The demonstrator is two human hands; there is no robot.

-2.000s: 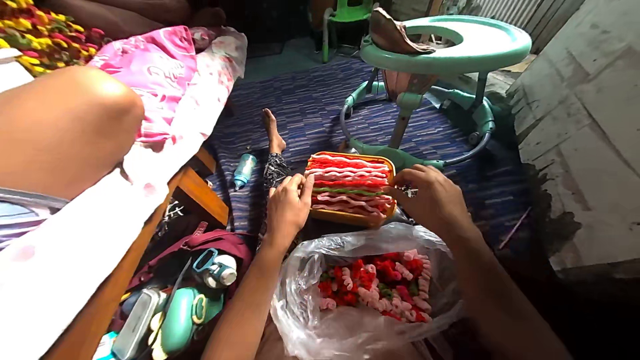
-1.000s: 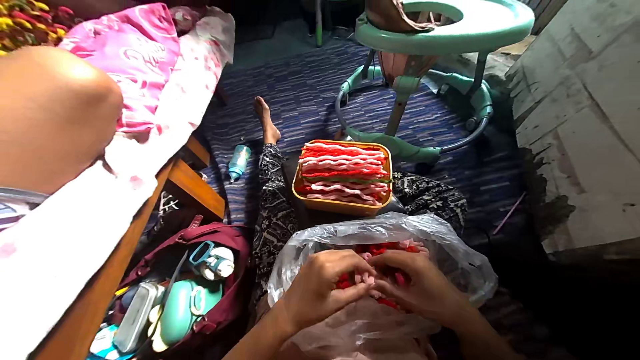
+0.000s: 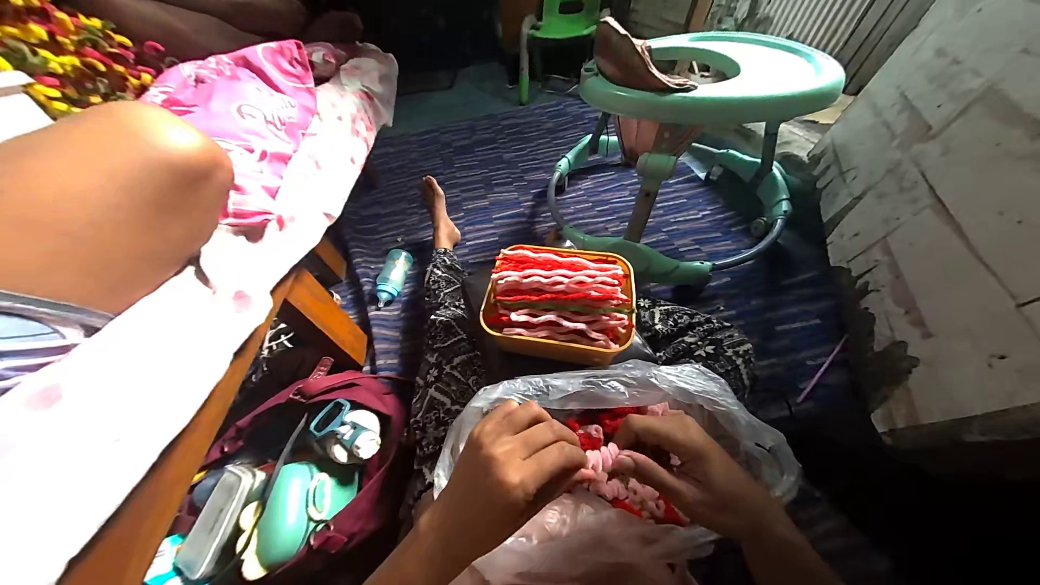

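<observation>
My left hand (image 3: 520, 459) and my right hand (image 3: 691, 467) are close together over a clear plastic bag (image 3: 585, 390) on my lap. Between their fingertips is a pink coiled fuzzy piece (image 3: 603, 460), pinched on both sides. Red and pink curled pieces (image 3: 650, 497) lie inside the bag below. Beyond the bag, an orange rectangular tub (image 3: 554, 349) holds wavy red, white and pink fuzzy strips (image 3: 561, 280), with a green one among them.
A teal baby walker (image 3: 715, 106) stands ahead on the blue mat (image 3: 496, 162). A baby bottle (image 3: 394, 276) lies left of my leg. An open maroon bag (image 3: 382, 406) with containers sits at lower left, beside a wooden bench (image 3: 325, 321) bearing a seated person's knee (image 3: 106, 203). A wall is right.
Two seconds ago both hands were at the sides of the tub; they moved down to the plastic bag and now hold a pink curled piece there.
</observation>
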